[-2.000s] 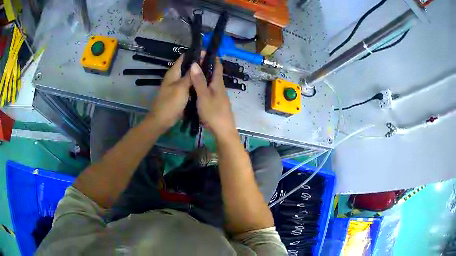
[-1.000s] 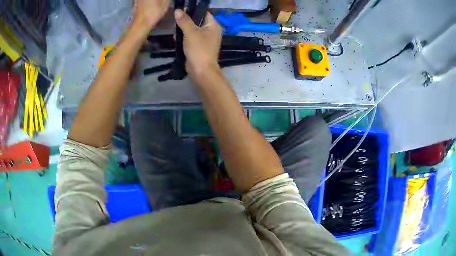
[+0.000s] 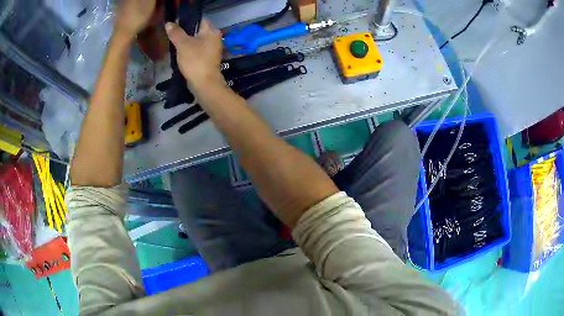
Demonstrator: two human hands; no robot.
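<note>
My right hand (image 3: 199, 54) is closed around a bundle of black straps (image 3: 178, 80) that hangs over the rear left of the metal table (image 3: 321, 102). My left hand (image 3: 133, 15) is at the top edge, partly cut off and blurred, left of the bundle; what its fingers do is unclear. More black straps (image 3: 266, 75) lie on the table to the right of and below the bundle, with small loops at their right ends. A blue-handled tool (image 3: 263, 38) lies behind them.
A yellow box with a green button (image 3: 357, 57) stands on the right; another yellow box (image 3: 133, 123) is partly hidden by my left arm. A blue bin of black straps (image 3: 504, 203) is at right, crossed by thin hoses. Another blue bin (image 3: 176, 276) is lower left. Metal posts rise behind.
The view has shifted and tilted. The bundle has moved from mid-table towards the rear left. My left hand has left the bundle's lower part and reached up to the far left edge.
</note>
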